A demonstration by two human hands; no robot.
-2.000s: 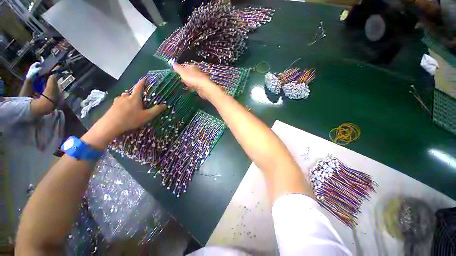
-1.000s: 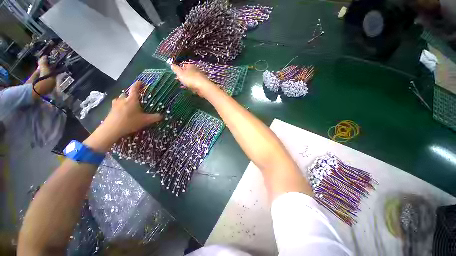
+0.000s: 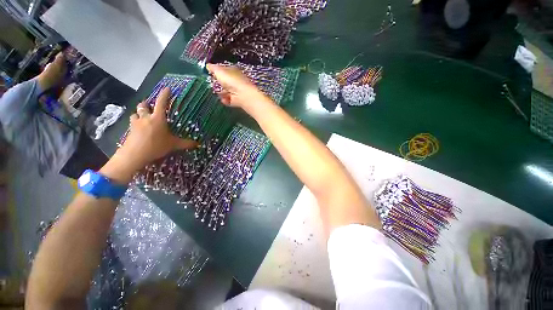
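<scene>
Several wired PCB panels (image 3: 242, 151) lie overlapping on the green table, their coloured wires ending in white plugs. My left hand (image 3: 151, 130) rests with spread fingers on the wires at the left of the stack. My right hand (image 3: 235, 86) is at the far edge of the middle panel, fingers bent close to it; whether they grip the panel edge is hard to tell. A larger heap of wired panels (image 3: 251, 30) lies just beyond my right hand.
A white board (image 3: 291, 254) carries a loose lead bundle (image 3: 415, 218). Tied lead bundles (image 3: 358, 94), yellow rubber bands (image 3: 419, 146) and a green basket (image 3: 541, 115) are on the right. A person's arm (image 3: 51, 72) shows at left. Clear plastic bags (image 3: 145, 230) lie below the table edge.
The view has shifted slightly, moving the table's things up in the picture. Both hands stay at the same panels. The other person's arm at left has moved.
</scene>
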